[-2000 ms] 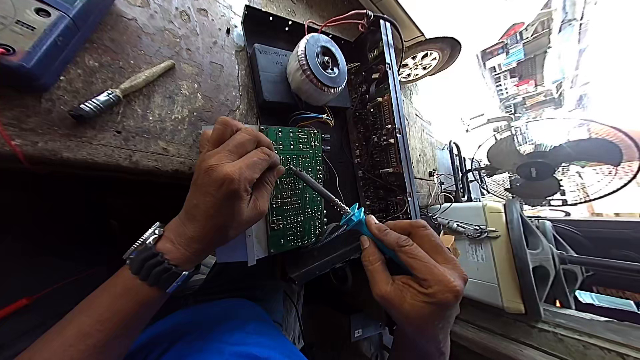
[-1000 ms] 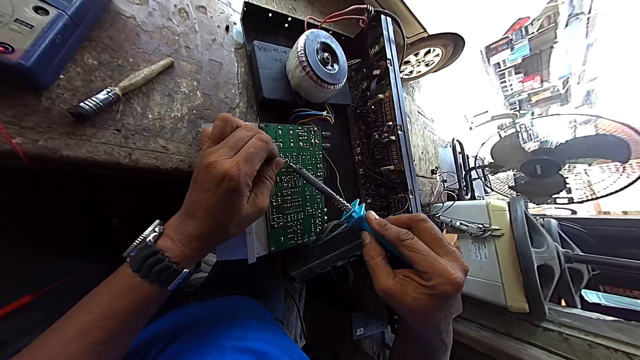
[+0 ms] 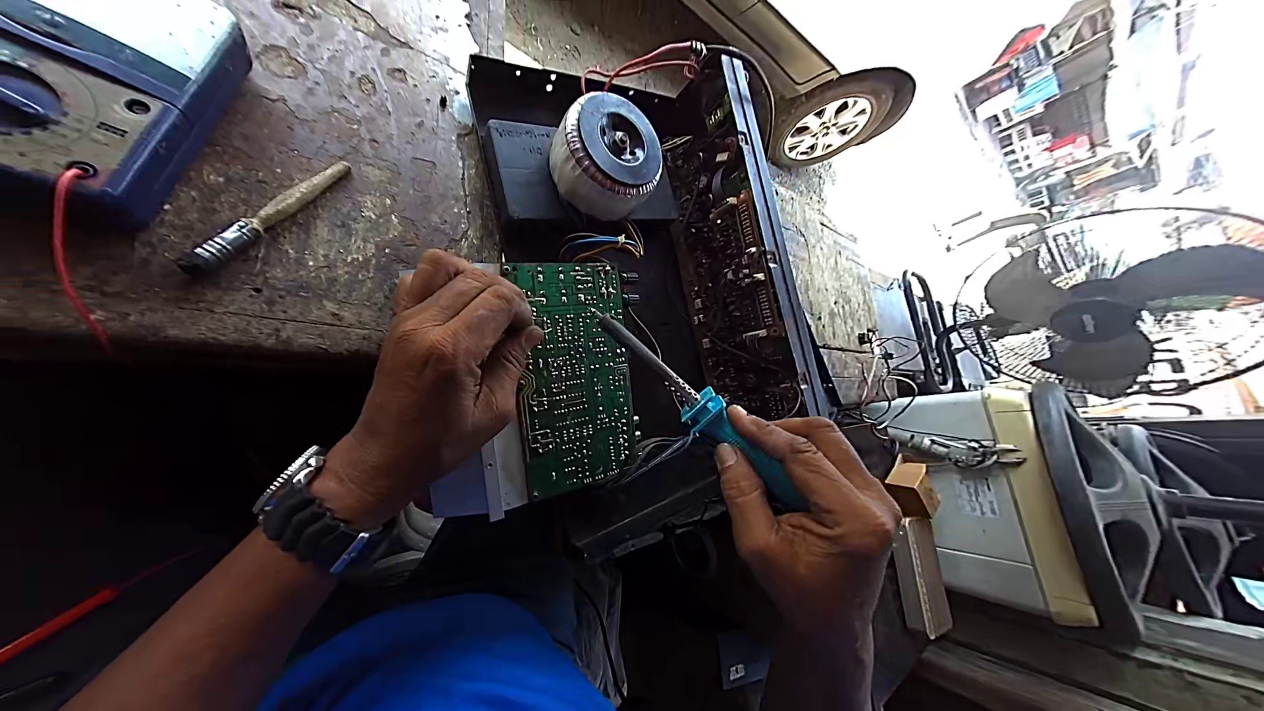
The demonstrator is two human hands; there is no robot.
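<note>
My right hand (image 3: 815, 494) grips the teal handle of a soldering iron (image 3: 657, 367), whose tip points up and left over the solder side of a green circuit board (image 3: 583, 395). At the board's upper left edge is my left hand (image 3: 449, 365), its fingers pinched together; whether something thin is between them is hidden. A metal heatsink or plate (image 3: 506, 469) runs along the board's left side. Behind the board lies an open amplifier chassis (image 3: 780, 227) with a toroidal transformer (image 3: 609, 156) and a second, populated circuit board (image 3: 736, 257).
On the worn wooden bench (image 3: 375, 128) lie a brush (image 3: 267, 219) and a blue analog multimeter (image 3: 109, 109) with a red lead. To the right stand a fan (image 3: 1096, 316), a cream-coloured case (image 3: 997, 504) and a small cardboard box (image 3: 913, 489). Loose wires hang near the chassis.
The soldering iron's tip has moved away from my left fingers, to the right over the board. My left hand has stayed at the board's upper left.
</note>
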